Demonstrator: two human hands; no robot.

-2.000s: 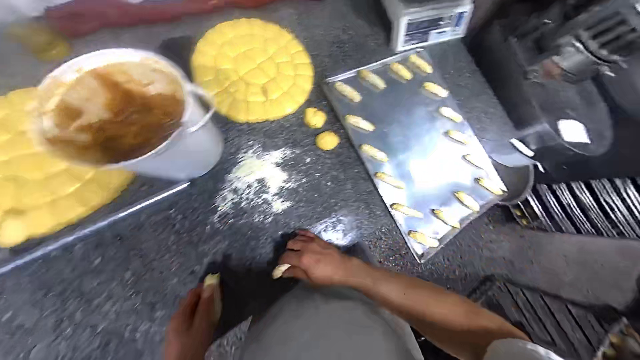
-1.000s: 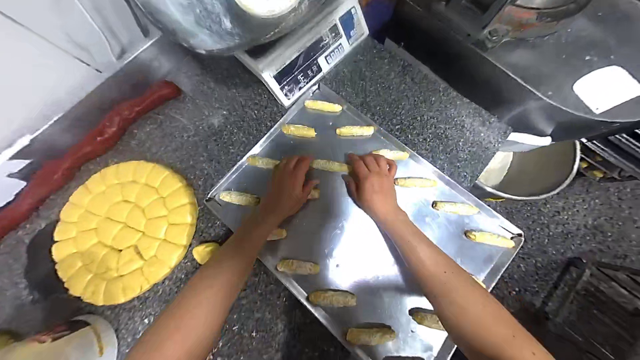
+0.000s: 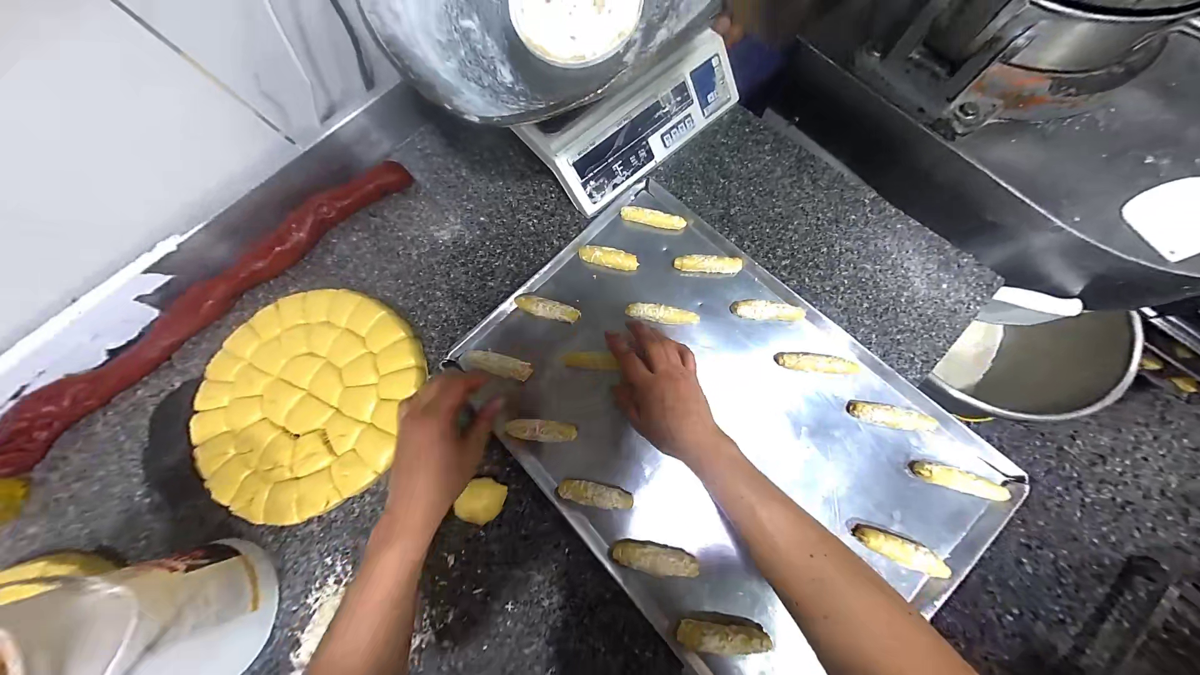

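Observation:
A metal baking tray (image 3: pixel 750 412) lies slantwise on the speckled counter, with several elongated dough pieces (image 3: pixel 661 313) on it. My right hand (image 3: pixel 656 384) is over the upper left part of the tray, its fingertips touching the end of a dough piece (image 3: pixel 591 361). At the tray's left corner is my left hand (image 3: pixel 448 436), blurred, thumb and fingers apart, beside another dough piece (image 3: pixel 497 365) and holding nothing visible. A yellow dough disc (image 3: pixel 309 403), cut into many portions, lies left of that hand. One small dough lump (image 3: pixel 480 502) rests on the counter between disc and tray.
A digital scale (image 3: pixel 637 131) bearing a large metal bowl (image 3: pixel 450 56) stands behind the tray. Along the wall lies a long red wrapped roll (image 3: pixel 216 291). A white bucket (image 3: pixel 187 609) is at lower left, a metal pot (image 3: pixel 1050 366) at right, and a burner (image 3: pixel 1041 84) at upper right.
Two seconds ago both hands were at the counter's near edge with bits of dough; now they are over the tray. Since one second ago my left hand has moved to the tray's left corner. The view has shifted.

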